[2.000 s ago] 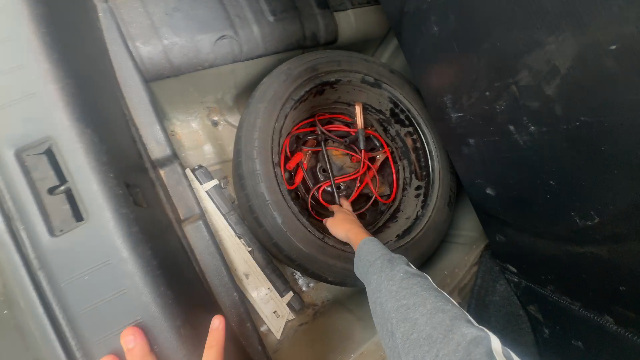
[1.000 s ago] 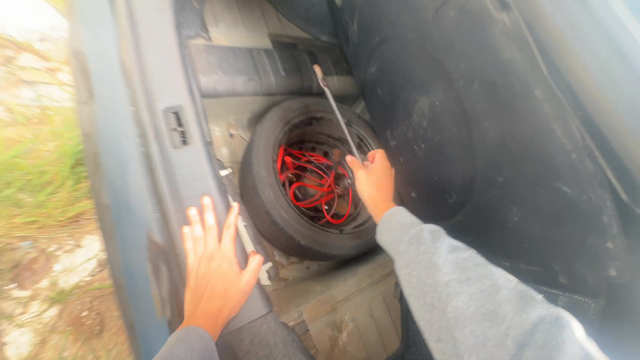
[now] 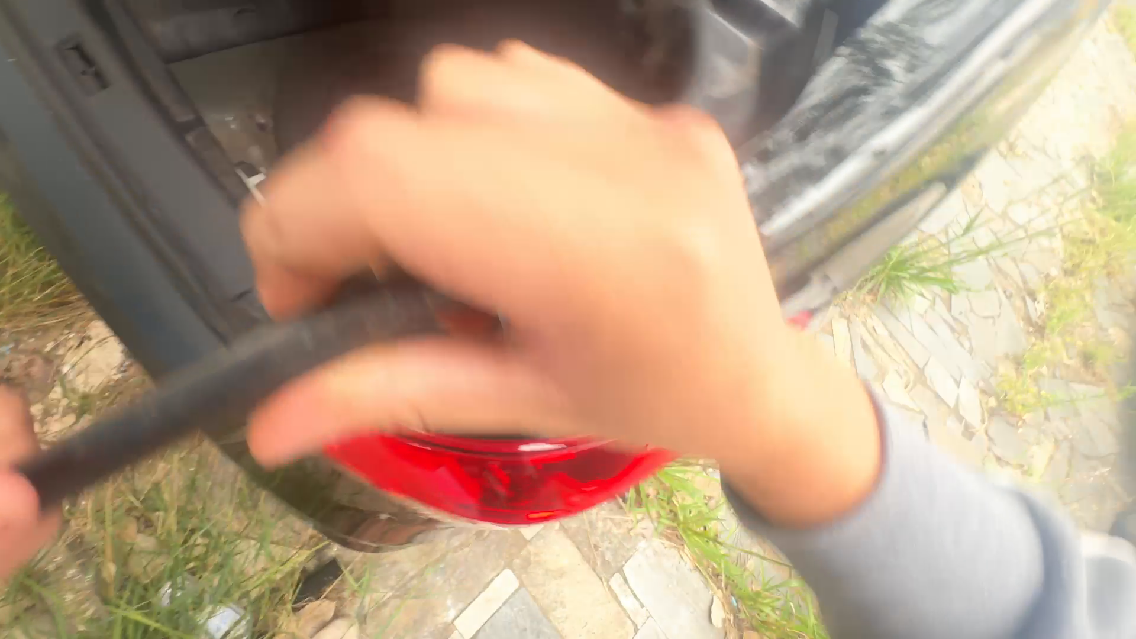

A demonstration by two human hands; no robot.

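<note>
Large and blurred in the middle of the head view, my right hand is closed around a dark metal rod, the thumb below it and the fingers over it. The rod slants down to the left edge, where the fingertips of my left hand are wrapped around its lower part; most of that hand is out of frame. Whatever lies at the rod's upper end is hidden behind my right hand. Beneath the hand shows the car's red tail light.
The open trunk's plastic sill runs along the left, with dark trunk space at the top. A glossy car body panel slopes up to the right. Broken stone paving and grass tufts surround the car's corner.
My right hand has lifted the rod out from over the spare wheel. My left hand has left the trunk sill and now grips the rod too. The view has swung to the tail light.
</note>
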